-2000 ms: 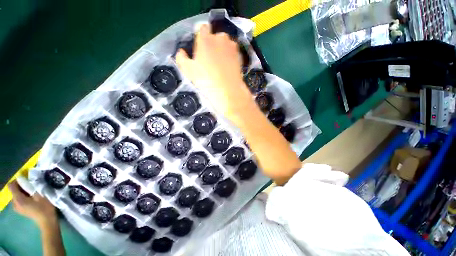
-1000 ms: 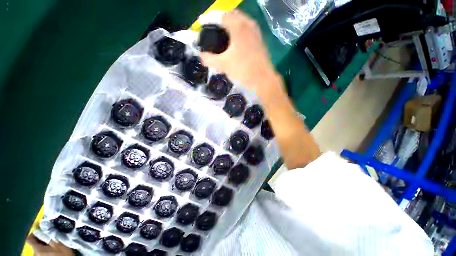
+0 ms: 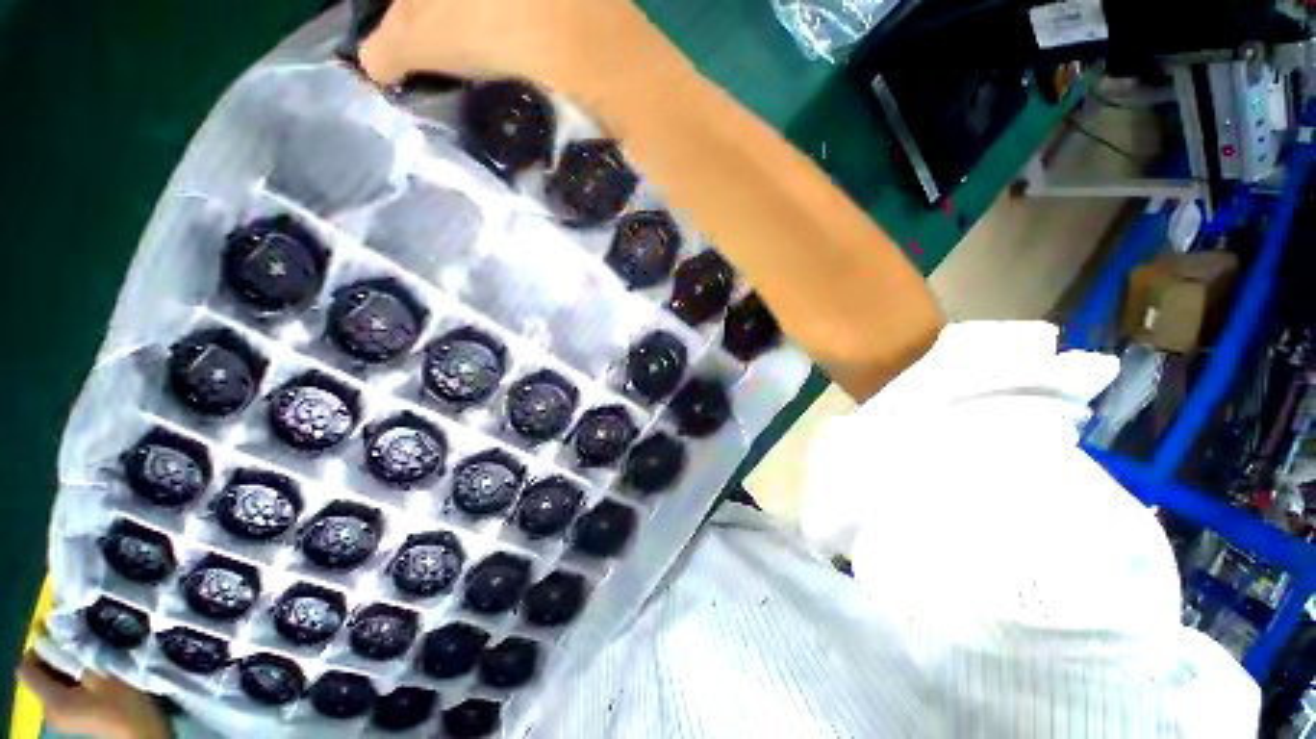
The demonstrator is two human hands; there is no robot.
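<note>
A translucent white blister tray [image 3: 549, 303] lies tilted in front of me, its pockets holding rows of black round parts [image 3: 375, 318]. Several pockets near the far side are empty. My right hand [image 3: 419, 44] is at the tray's far edge beside the last row of parts, cut off by the top of the picture; its fingertips and anything in them are hidden. My left hand [image 3: 101, 703] is at the tray's near left corner, low in the picture, with its fingers on the tray's edge.
A green bench mat [image 3: 808, 145] lies around the tray, with yellow tape [image 3: 29, 693] at lower left. A black device [image 3: 953, 108] and clear plastic [image 3: 837, 22] are at upper right. Blue shelving [image 3: 1205, 513] and a cardboard box [image 3: 1181, 300] stand at right.
The tray sits further left in view. My right hand has moved left and up, partly out of the picture; the black part it held a second ago no longer shows in it. My left hand stays at the corner.
</note>
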